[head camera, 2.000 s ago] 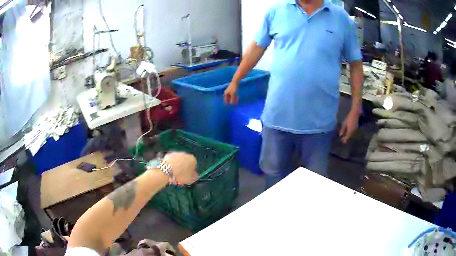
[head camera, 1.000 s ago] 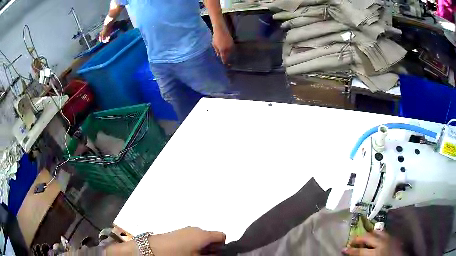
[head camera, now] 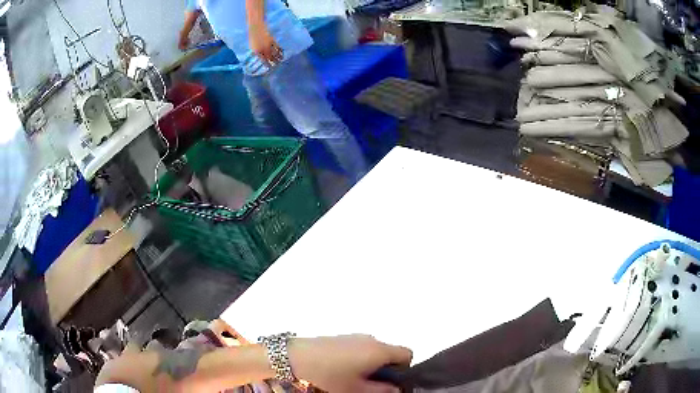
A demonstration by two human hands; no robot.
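Observation:
A dark brown panel [head camera: 491, 344] lies on the white sewing table [head camera: 430, 253], running from my left hand to the machine. A taupe panel [head camera: 514, 374] lies beside it, nearer to me. My left hand [head camera: 357, 364], with a metal watch on the wrist, holds the dark brown panel's left end. A bit of the olive panel [head camera: 600, 379] shows under the head of the white lockstitch machine [head camera: 669, 307], at the bottom right. The needle area is cut off or too small to tell. My right hand is not in view.
A green plastic crate [head camera: 288, 226] with cloth inside stands on the floor left of the table. A person in a blue shirt [head camera: 265, 38] stands behind it. Stacked beige bundles [head camera: 576, 84] are at the back right. A small brown table [head camera: 92, 265] and another machine [head camera: 96, 115] are at the left.
My left hand first hung over the green crate, then came to the table and took hold of the dark brown panel. My right hand, seen at the olive piece a second ago, has left the view.

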